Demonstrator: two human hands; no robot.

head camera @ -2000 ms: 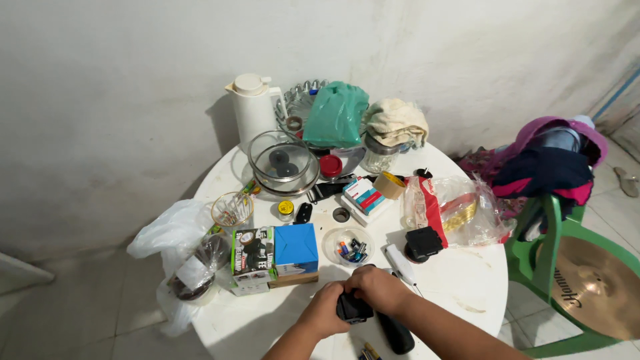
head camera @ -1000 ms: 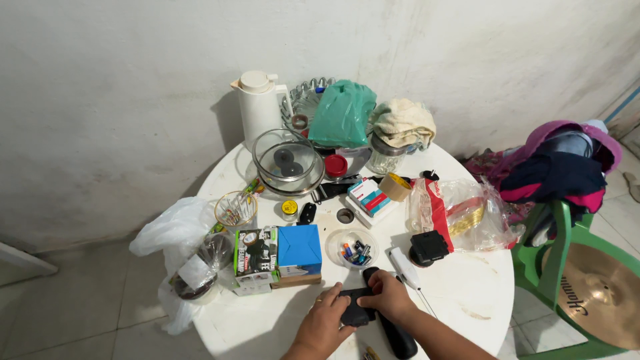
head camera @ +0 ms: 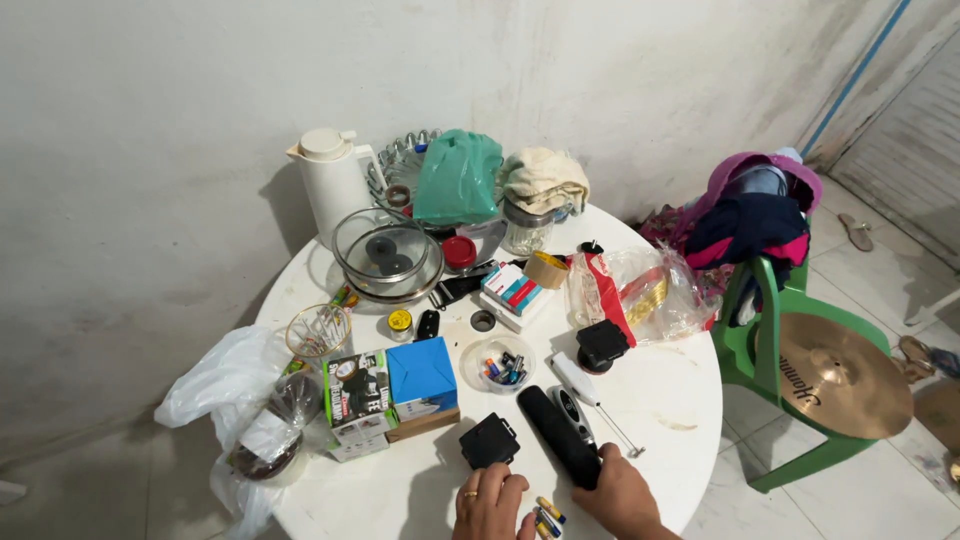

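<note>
My left hand, with a ring on one finger, lies low on the white table, its fingertips just below a black plastic case; it seems to hold nothing. Loose batteries lie to its right. My right hand has its fingers on the lower end of a long black object; whether it grips this or the silver-grey handheld device alongside is partly hidden. A white milk frother rests further right. Above the case, a clear round container holds several batteries.
Headlamp boxes and a blue-topped box stand left. Behind are glass lids, a white thermal jug, a green bag and packing tape. Another black device sits right. A green chair holds a cymbal.
Both hands held the black case before; it now rests on the table. My right hand has moved right to the long black object. The silver-grey device and loose batteries are more exposed.
</note>
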